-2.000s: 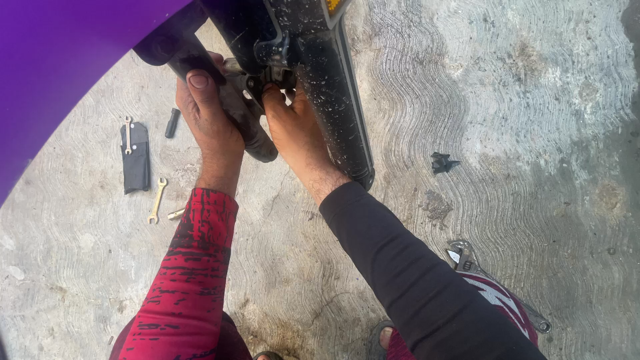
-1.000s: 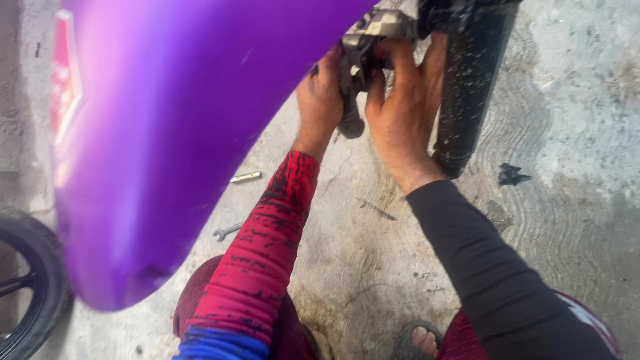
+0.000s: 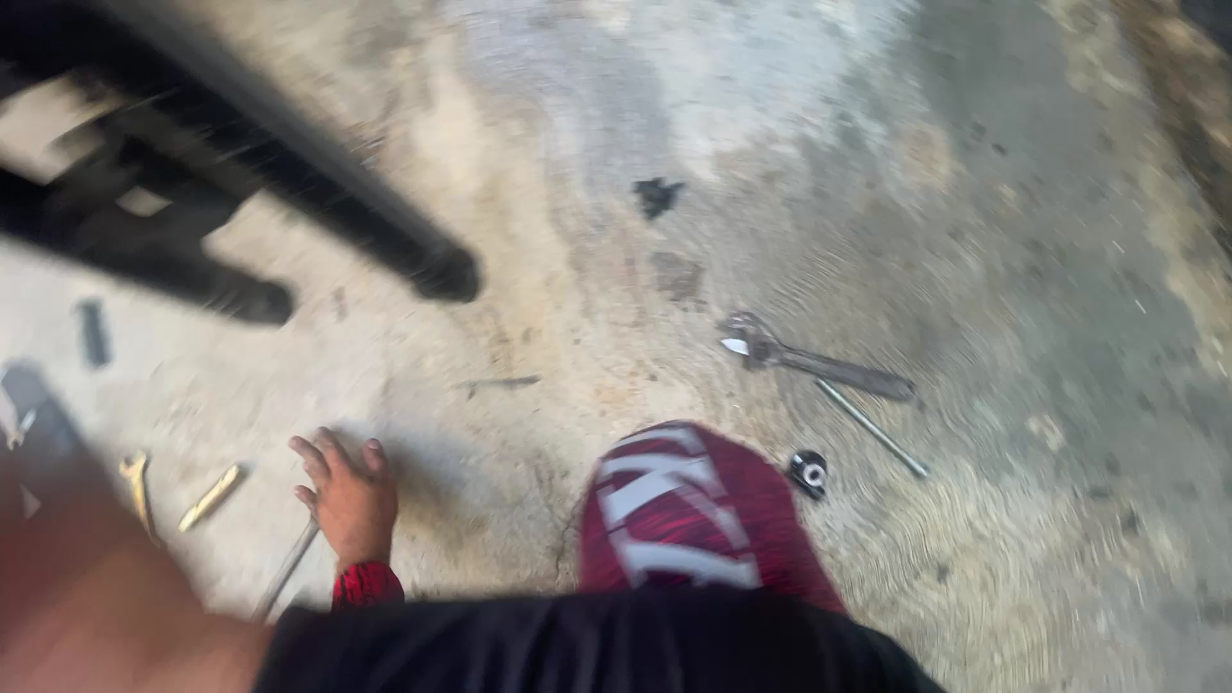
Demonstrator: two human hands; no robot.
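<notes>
My left hand [image 3: 351, 496], in a red sleeve, is low over the floor with its fingers spread. Beside its thumb lies a thin metal rod [image 3: 287, 570]. My right hand [image 3: 106, 587] is a large blur near the camera at the lower left, its black-sleeved arm crossing the bottom; its fingers cannot be made out. Left of my left hand are a brass-coloured metal tube [image 3: 210, 498] and an open-end wrench [image 3: 140, 486]. Two black fork legs [image 3: 356, 192] hang at the upper left, apart from both hands.
An adjustable wrench [image 3: 828, 368], a long metal bolt or axle [image 3: 871, 428] and a black ringed part [image 3: 810, 474] lie right of my knee [image 3: 683, 510]. A small black piece [image 3: 657, 197] sits farther up the concrete. A dark cylinder [image 3: 93, 332] and a grey pouch [image 3: 48, 423] are at left.
Both hands have come away from the part at the fork. My left hand is down by the floor, and my right arm now crosses in front of the camera. The view has swung, and the purple panel is gone.
</notes>
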